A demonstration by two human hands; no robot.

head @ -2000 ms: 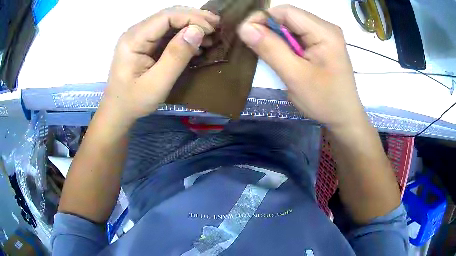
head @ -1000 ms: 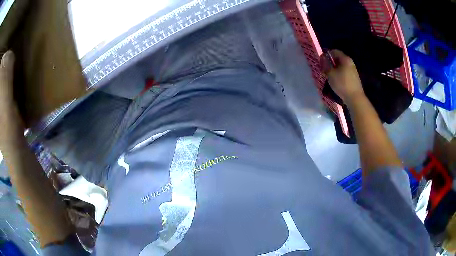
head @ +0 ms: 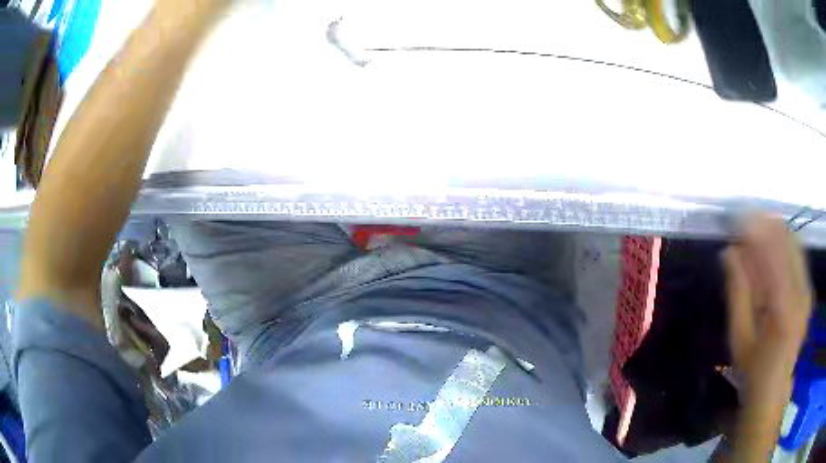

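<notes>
My left forearm reaches up across the left of the table, and my left hand is cut off by the top edge of the picture. My right hand is blurred at the table's front edge on the right, above the basket. Its fingers point up, and I cannot tell if it holds anything. The white machine table lies in front of me, with a measuring strip along its front edge. Brown cloth shows at the far left, beside a dark grey shape.
Yellow-gold scissors handles lie at the top right beside a flat black object. A red basket with dark material stands below the table at right. A blue plastic item is at the right edge. Scraps lie below left.
The view has swung back to the table. My right hand has risen from the basket to the table edge. My left hand and the large brown piece have left the picture.
</notes>
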